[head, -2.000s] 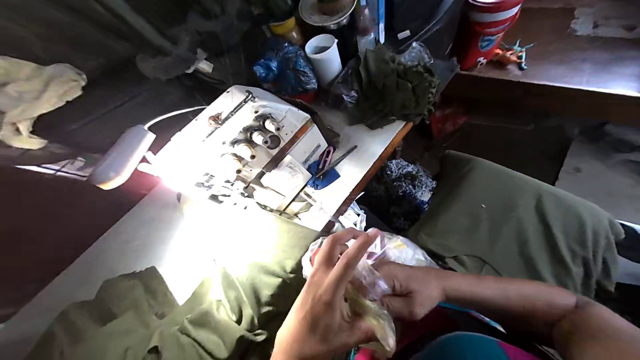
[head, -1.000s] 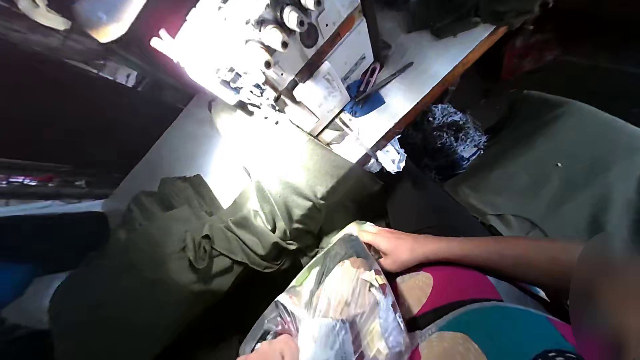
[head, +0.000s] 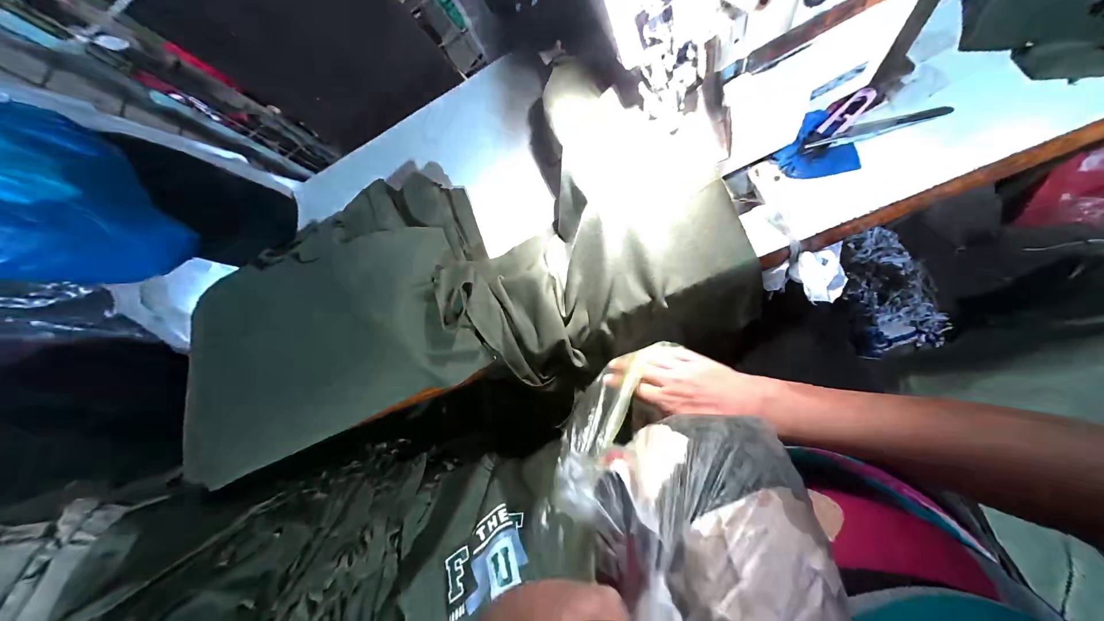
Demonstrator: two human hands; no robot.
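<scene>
A clear plastic bag (head: pixel 742 492) with pale and dark contents lies against my lap at the bottom centre. My right hand (head: pixel 681 379) grips its upper edge, fingers curled over a yellowish strip of the rim. Only a part of my left hand (head: pixel 556 601) shows at the bottom edge, beside the bag; its fingers are hidden. Just beyond the bag, dark green fabric (head: pixel 336 336) hangs over the edge of the white table and runs in folds up to the brightly lit sewing machine (head: pixel 681 69).
Thread snips (head: pixel 849 112) and a blue cloth (head: pixel 815 155) rest on the white tabletop (head: pixel 992 112). A blue plastic bag (head: pixel 78 198) is at the left. Dark printed fabric (head: pixel 483 552) lies below, and a bundle of thread scraps (head: pixel 893 293) hangs by the table's wooden edge.
Two seconds ago both hands were close together on the bunched bag; now they are apart, with the bag spread between them. The view has swung left and down.
</scene>
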